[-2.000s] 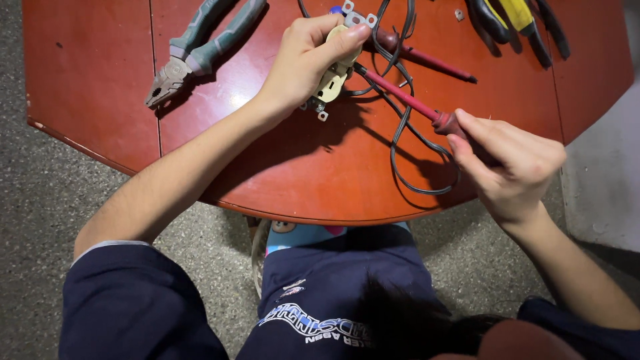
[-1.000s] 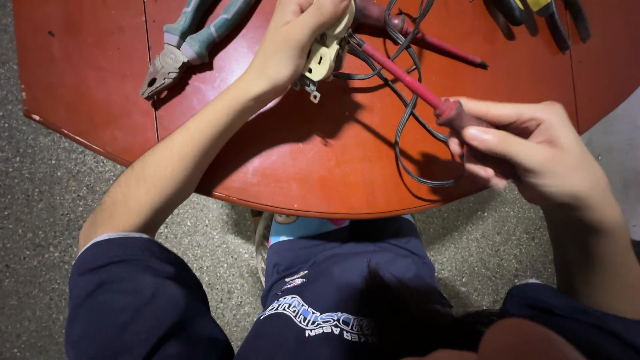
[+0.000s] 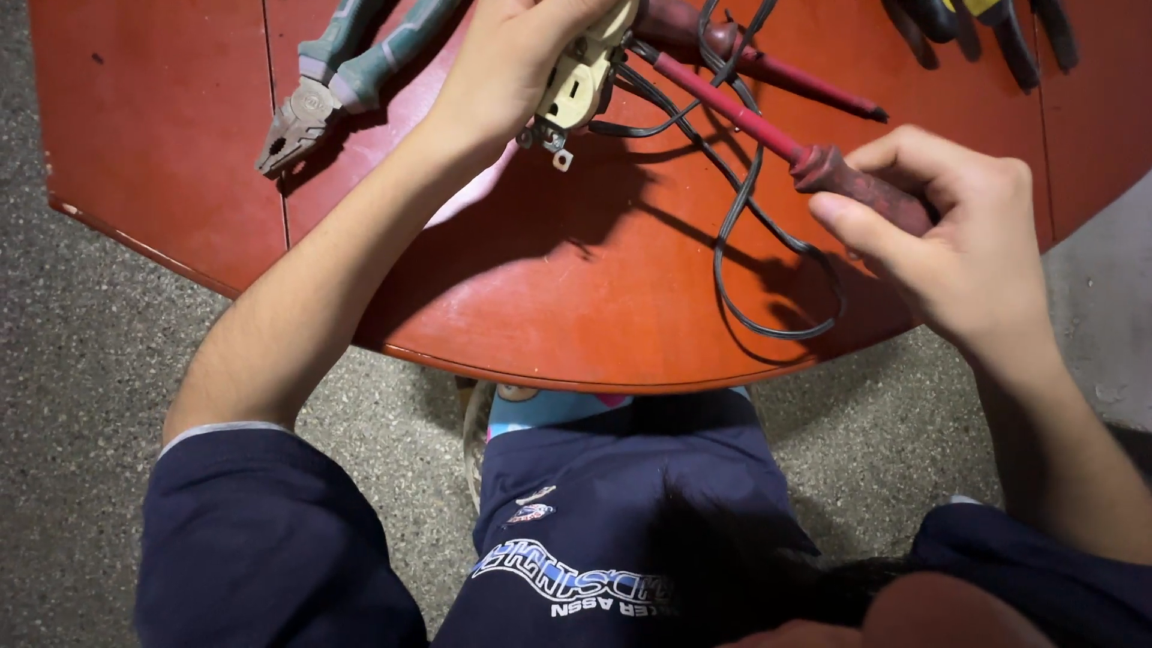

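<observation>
At the top edge of the view, my left hand (image 3: 517,58) grips a cream electrical receptacle (image 3: 576,90) with a metal mounting strap; its upper part is cut off. My right hand (image 3: 954,216) holds a red insulated screwdriver (image 3: 747,117) by the handle. The screwdriver's tip meets the receptacle's right side, and the exact contact point is hard to see. A thin black two-strand cord (image 3: 720,243) runs from beside the receptacle and loops across the table under the screwdriver.
Combination pliers (image 3: 319,103) with green-grey handles lie at the upper left of the red wooden table (image 3: 540,333). A second red screwdriver (image 3: 801,81) lies behind the held one. Yellow-and-black handled tools (image 3: 990,22) are at the upper right. The table's curved edge is near my body.
The receptacle in my left hand sits higher in view than two seconds ago. My right hand has shifted its fingers on the screwdriver handle. The screwdriver stays at the receptacle's side.
</observation>
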